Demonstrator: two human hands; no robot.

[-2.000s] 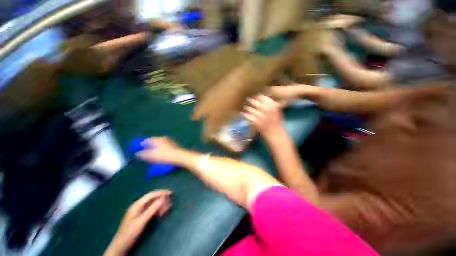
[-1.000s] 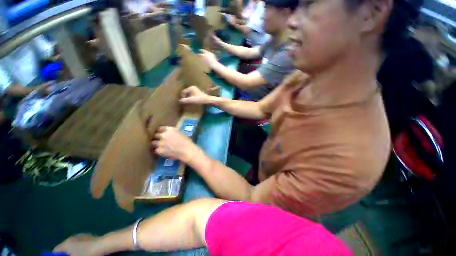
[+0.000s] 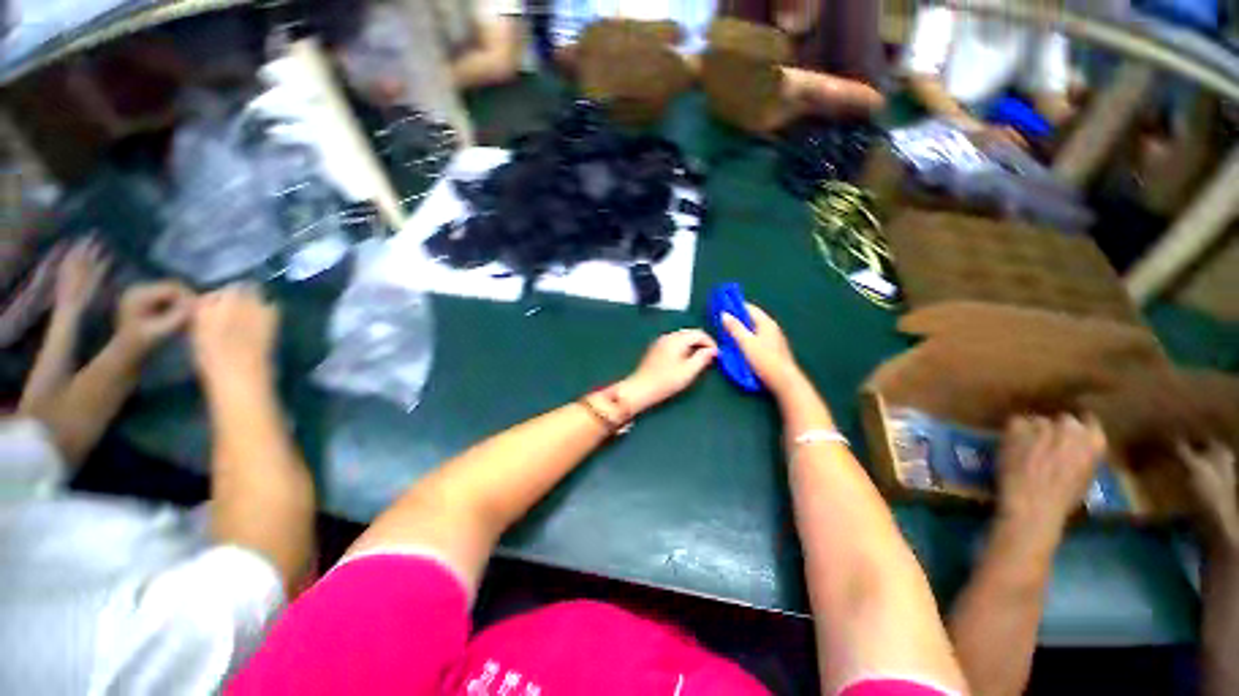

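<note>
My right hand [image 3: 765, 348] grips the blue cloth [image 3: 732, 354] over the green table, in front of the black adapter pile [image 3: 584, 204]. The cloth is narrow and folded, standing out past my thumb. My left hand [image 3: 675, 369] is just left of the cloth, its fingers curled and their tips close to the cloth's edge. Blur hides whether they touch it or hold something small. The pile lies on a white sheet [image 3: 476, 279], with one black piece at its near right corner.
A neighbour's hand [image 3: 1049, 462] is at the cardboard mailer box [image 3: 890, 442] on the right, below the brown divider tray [image 3: 1006, 258]. Yellow-green strands [image 3: 852, 234] lie left of the tray. Clear plastic bags [image 3: 381, 333] and another neighbour's hands [image 3: 234, 333] are at left.
The view has swung from the right neighbour back to the table and pile. My left hand is in view again, near the cloth. The cloth in my right hand now shows fully.
</note>
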